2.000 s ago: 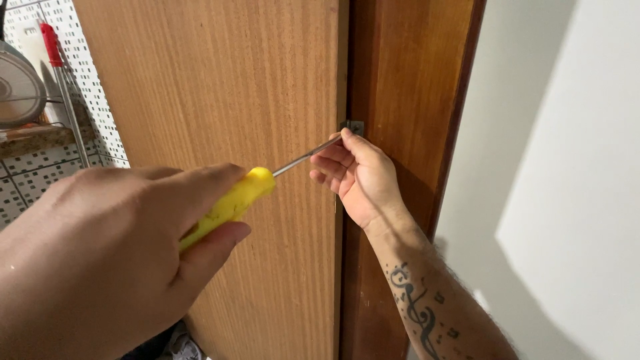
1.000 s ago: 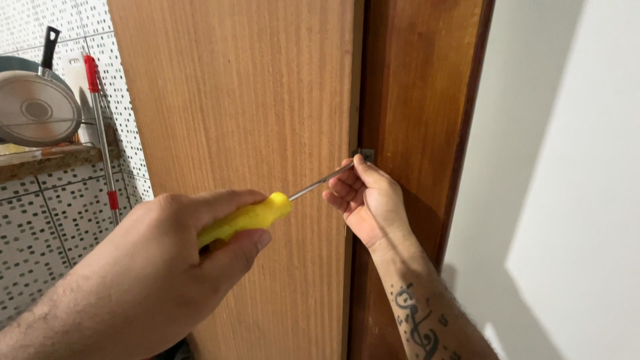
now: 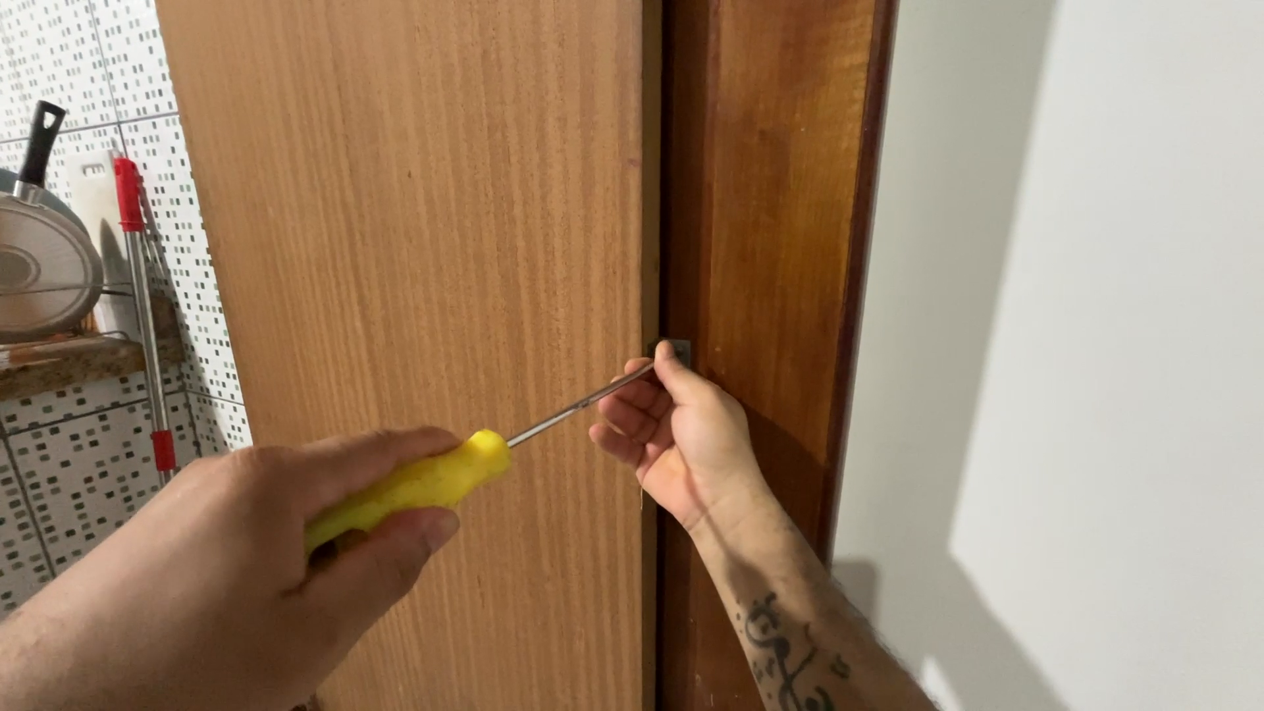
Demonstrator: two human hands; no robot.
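My left hand [image 3: 257, 553], at the lower left, is closed around the yellow handle of a screwdriver [image 3: 420, 486]. The steel shaft slants up and right to the edge of a light wooden door [image 3: 425, 247]. There my right hand [image 3: 691, 434] pinches the shaft near its tip between thumb and forefinger, with the other fingers loosely curled. Just behind that thumb a small dark metal plate [image 3: 679, 350] shows on the darker wooden door frame [image 3: 780, 217]. The thumb and fingers hide the screwdriver's tip and part of the plate.
A white wall [image 3: 1116, 296] lies right of the frame. On the left, a pan [image 3: 44, 262] stands on a stone counter [image 3: 89, 365] against a dotted tile wall [image 3: 59, 59]. Beside it a metal pole with red fittings [image 3: 148, 326] leans upright.
Both hands keep the same hold on the screwdriver at the door's edge. The view has shifted, showing more of the pan and pole on the left.
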